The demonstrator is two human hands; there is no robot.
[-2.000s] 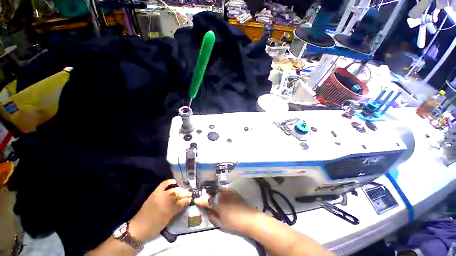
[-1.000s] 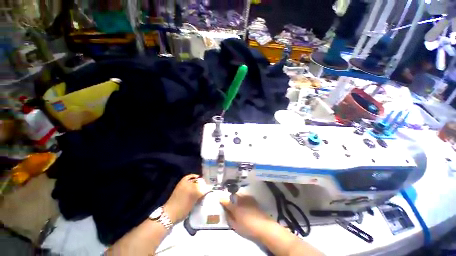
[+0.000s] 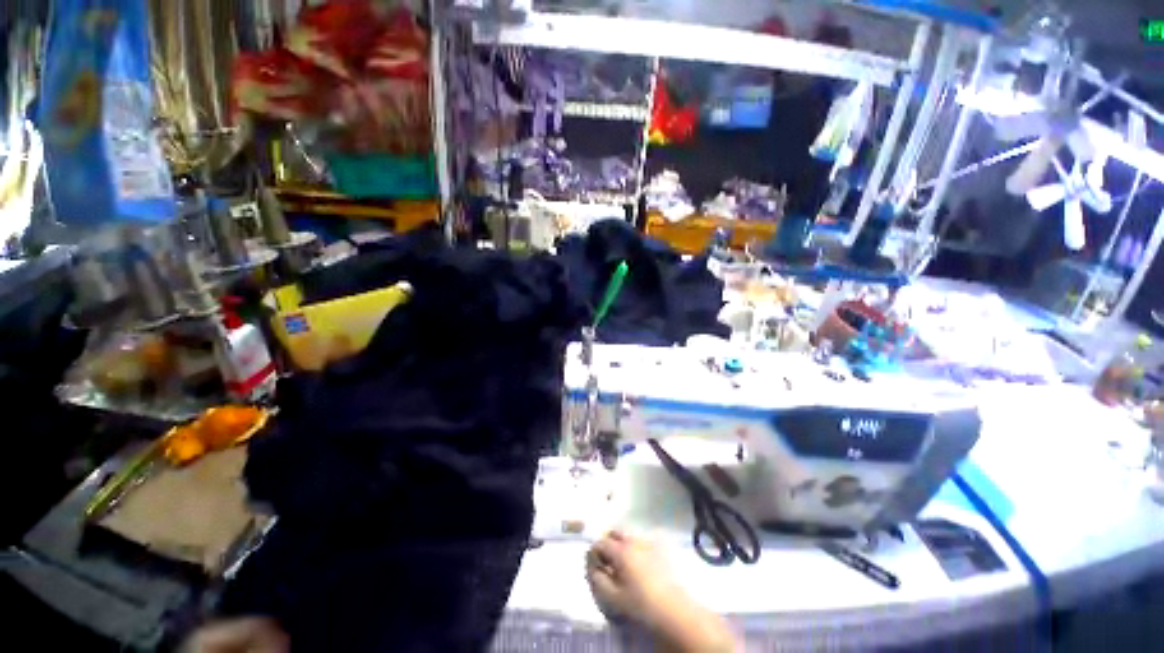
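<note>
The white sewing machine [image 3: 791, 440] stands on the white table, with the green-handled tool [image 3: 611, 293] upright on its left end. The large dark fabric heap [image 3: 421, 447] lies left of and behind the machine. My right hand [image 3: 619, 570] is on the table in front of the needle area, its fingers curled; whether it holds anything cannot be told. My left hand [image 3: 239, 635] is at the bottom left, blurred and cut off by the edge, over or beside the fabric. Black scissors [image 3: 710, 510] lie under the machine arm.
A slim black tool [image 3: 863, 564] and a dark panel [image 3: 960, 549] lie right of the scissors. A yellow packet [image 3: 342, 327], a white and red bottle [image 3: 246, 356], an orange item [image 3: 217, 434] and cardboard [image 3: 181, 505] are at the left. A reddish basket [image 3: 853, 327] stands behind the machine.
The view has tilted up and turned left. My left hand has moved from the needle area to the bottom left. My right hand has come back from the needle area towards me.
</note>
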